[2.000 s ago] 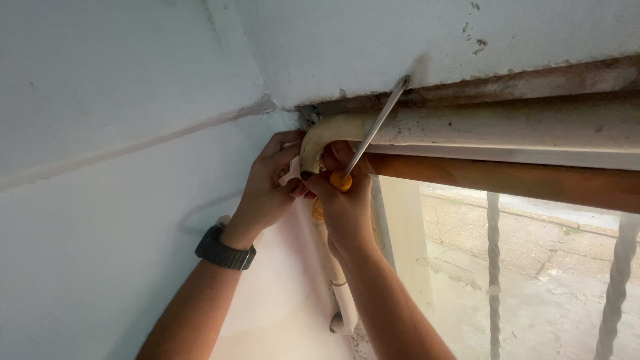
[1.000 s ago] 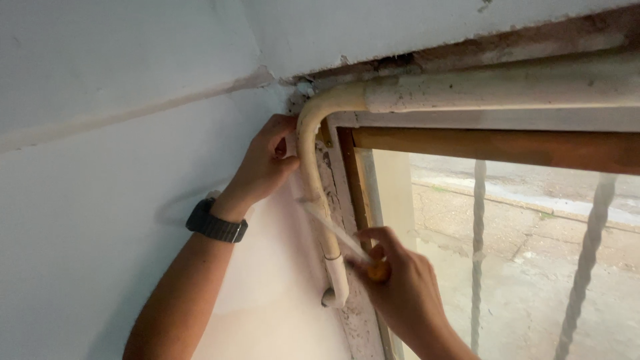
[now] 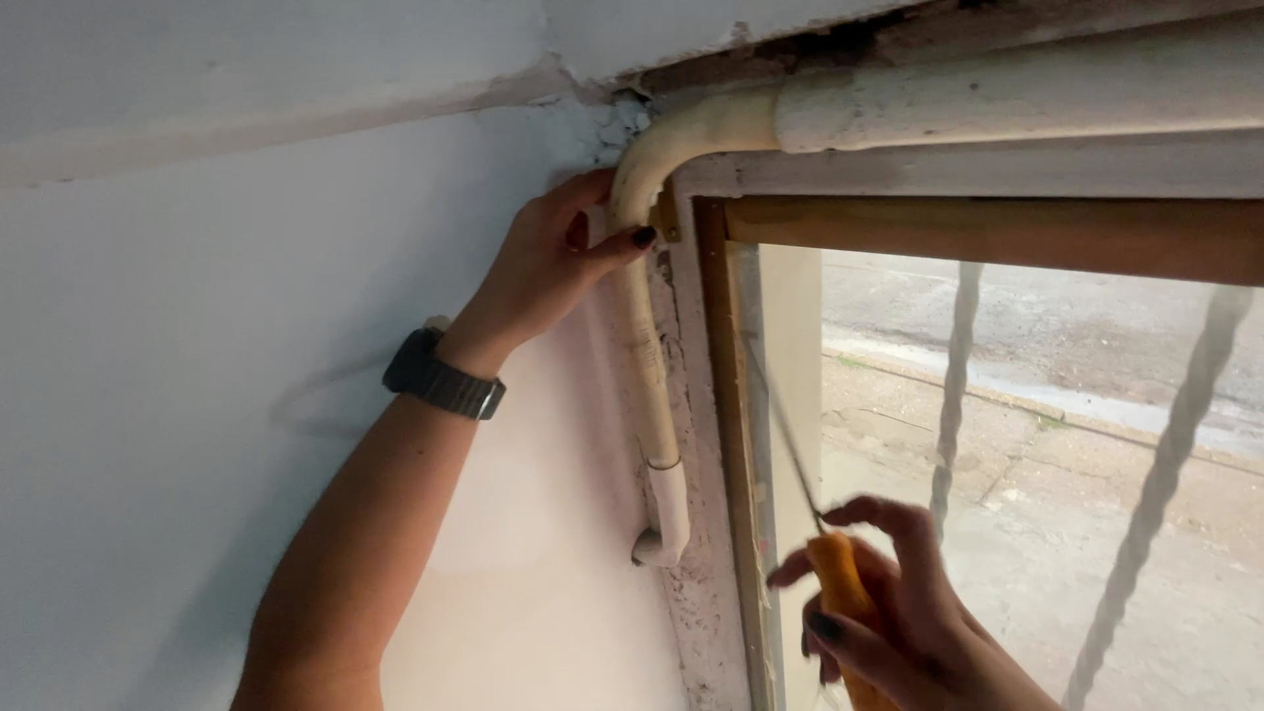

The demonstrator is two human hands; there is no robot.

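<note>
A cream plastic pipe [image 3: 643, 346] bends at the corner below the ceiling and runs down the wall to a short white elbow [image 3: 668, 513]. Around its upper bend my left hand [image 3: 553, 262] is closed, thumb in front and fingers partly hidden behind it; a dark watch is on that wrist. My right hand [image 3: 889, 602], at the lower right in front of the window, holds a screwdriver [image 3: 839, 578] by its orange handle. The thin metal shaft points up and left, its tip near the window frame and off the pipe.
A thicker white pipe [image 3: 987, 94] runs right from the bend, above the wooden window frame [image 3: 987, 232]. Twisted metal bars [image 3: 953, 395] stand beyond the glass. Broken plaster [image 3: 622, 123] shows at the corner by the bend. The wall [image 3: 197, 346] lies to the left.
My right hand was beside my left at the pipe's bend two seconds ago; it has moved down and right with the screwdriver. My left hand's thumb now lies across the pipe.
</note>
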